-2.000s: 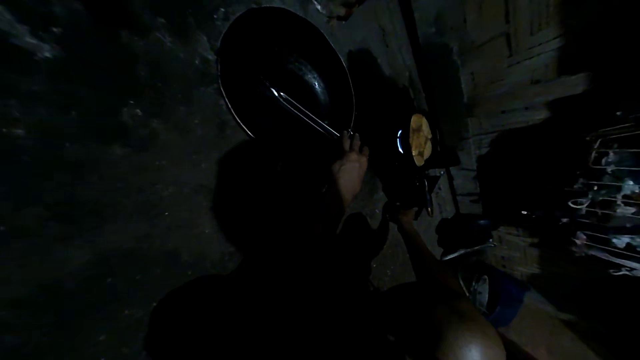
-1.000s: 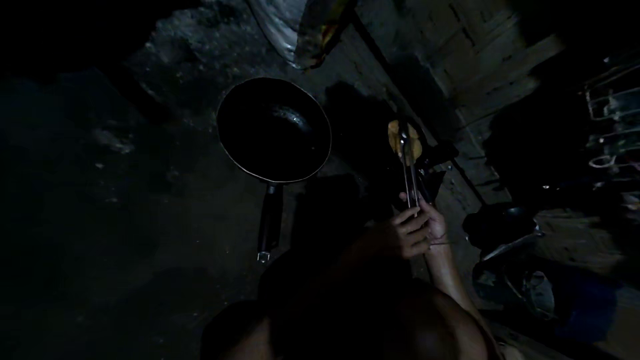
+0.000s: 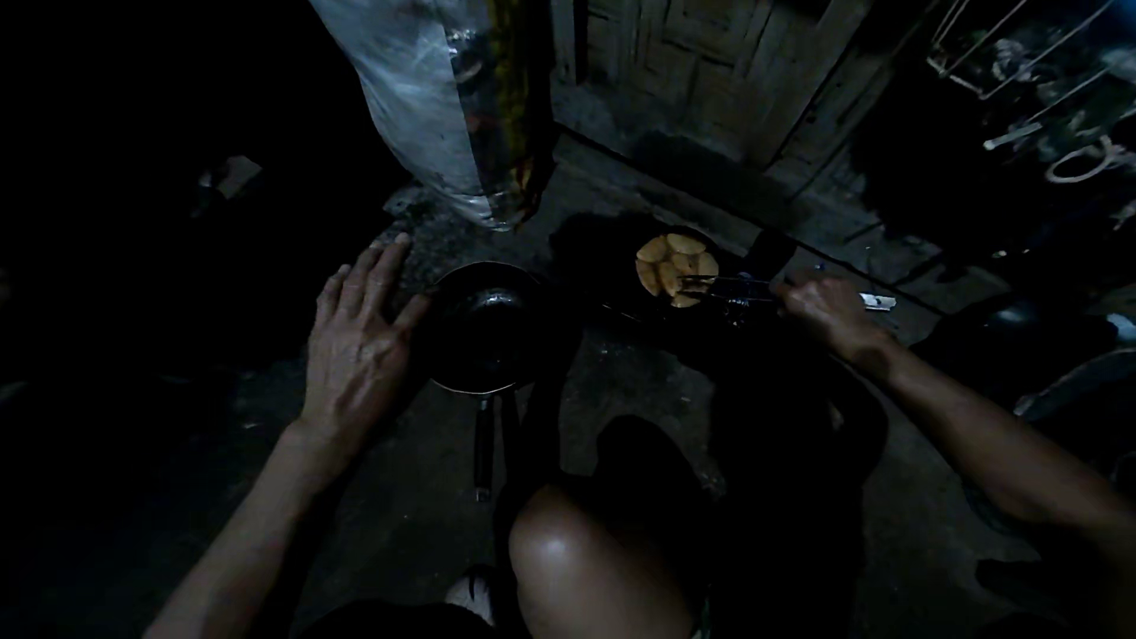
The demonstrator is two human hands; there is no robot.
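My right hand (image 3: 821,306) is closed on a pair of metal tongs (image 3: 732,288), whose tips reach onto several light brown food pieces (image 3: 676,269). These lie close together in a dark round pan or plate whose edges are lost in shadow. At the left, my left hand (image 3: 359,342) is spread with its fingers apart and holds nothing. It is beside the left rim of a black frying pan (image 3: 486,342), which shows nothing in it; whether the fingers touch the rim, I cannot tell. The pan's black handle (image 3: 483,448) points toward me.
A large white sack (image 3: 426,98) with a yellow and dark stripe stands behind the frying pan. Wooden panelling (image 3: 710,44) rises at the back. A wire rack (image 3: 1021,62) is at the upper right, with dark cookware (image 3: 1003,328) below it. My bare knee (image 3: 559,541) is low in front.
My hands were close together at the tongs one second ago; now my left hand is apart at the left, near the frying pan. The view has shifted, showing more of the sack.
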